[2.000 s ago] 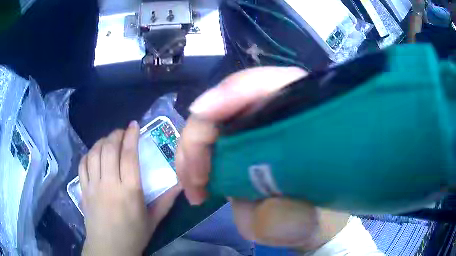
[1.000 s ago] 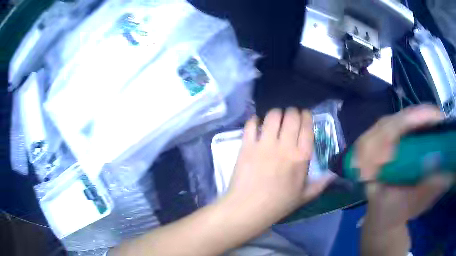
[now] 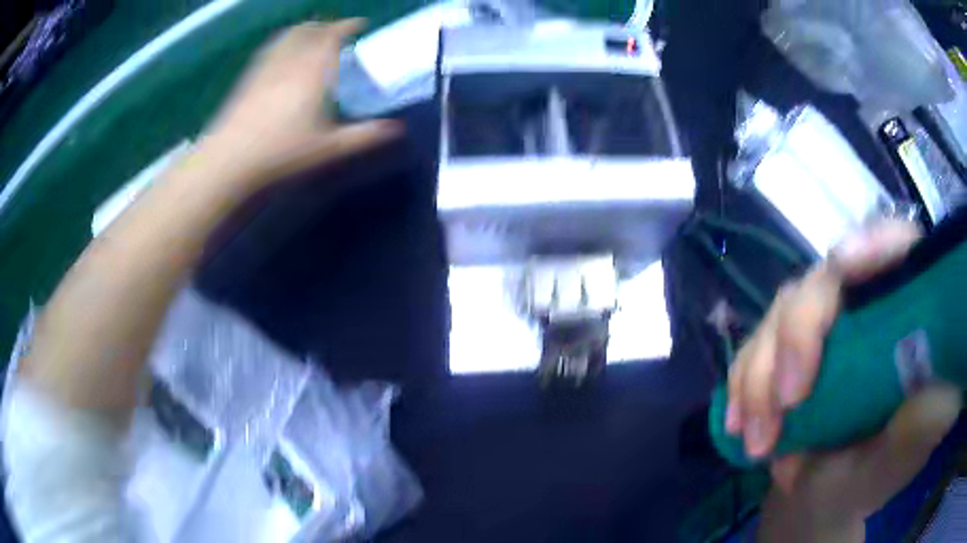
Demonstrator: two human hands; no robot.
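Note:
My right hand (image 3: 811, 361) grips the thick teal-green electric screwdriver (image 3: 880, 355) at the right, its body cut off by the picture's edge. My left hand (image 3: 292, 106) is blurred at the upper left, stretched forward with thumb and fingers apart and nothing seen in it. A white piece in film (image 3: 398, 53) lies just to the right of its fingers; I cannot tell whether they touch. Bagged white housings (image 3: 233, 477) with green circuit boards lie at the lower left, partly under my left forearm.
The automatic screw feeder (image 3: 567, 191) stands in the middle, its bright front plate and pick-up head towards me. Thin green handles (image 3: 742, 249) lie right of it. White pieces in film (image 3: 811, 186) and a crumpled clear bag (image 3: 848, 48) lie at the upper right. A white piece (image 3: 138, 191) lies at the left.
My left hand has let go of the white housing and moved forward and left. The view has shifted; that housing is out of view. My right hand still holds the screwdriver.

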